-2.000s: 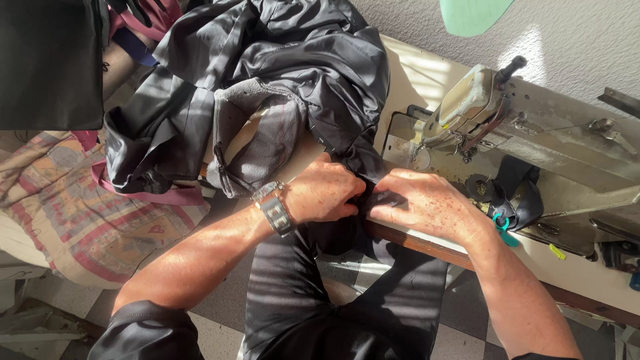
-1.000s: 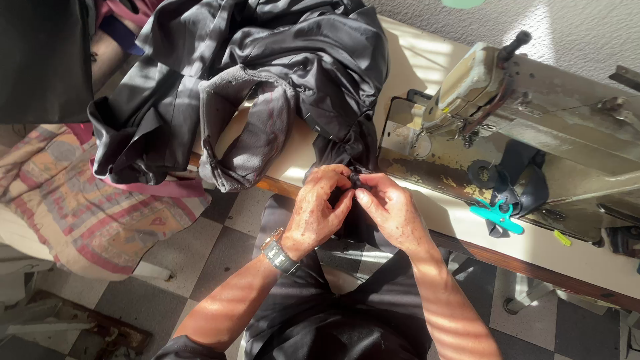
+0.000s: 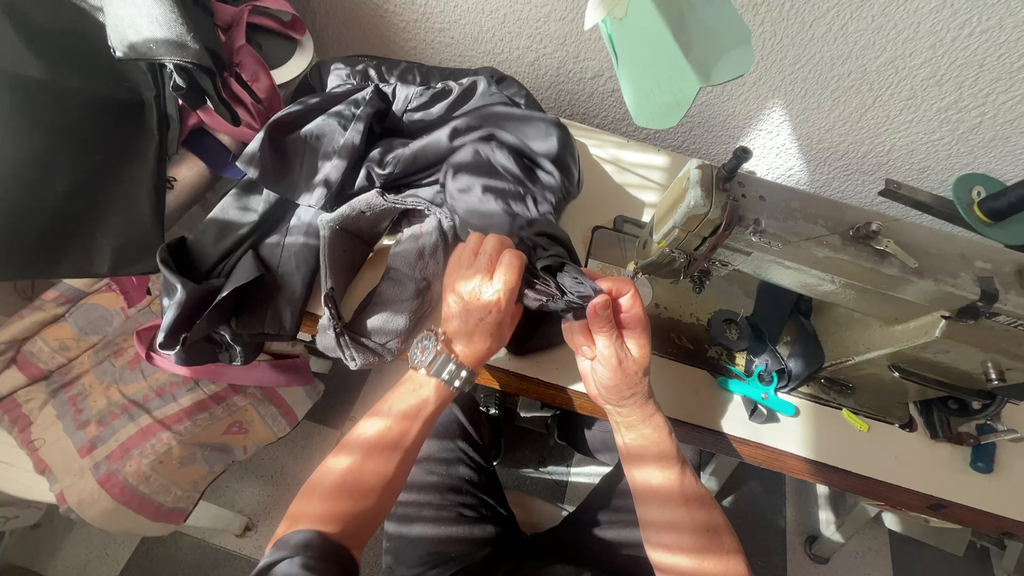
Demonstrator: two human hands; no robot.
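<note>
A dark satin-like garment [image 3: 496, 176] with a grey fleece-like collar or band [image 3: 392, 296] lies bunched on the sewing table. My left hand [image 3: 482, 300], with a metal watch on the wrist, grips the gathered dark cloth at its right lower part. In my right hand [image 3: 612, 340], the end of that bunched cloth is pinched between thumb and fingers. The sewing machine's head [image 3: 684, 220] stands just right of the hands. Folds of cloth hide the left fingertips.
Turquoise thread snips [image 3: 758, 390], a black bobbin-like disc [image 3: 729, 329] and a dark strap [image 3: 780, 328] lie by the machine. The table's wooden edge [image 3: 720, 442] runs below. Patterned cloth [image 3: 160, 424] hangs at left. A green pattern piece [image 3: 656, 64] is at the wall.
The hands, close together a second ago, are now farther apart, with the gathered cloth stretched between them over the table. The view has shifted.
</note>
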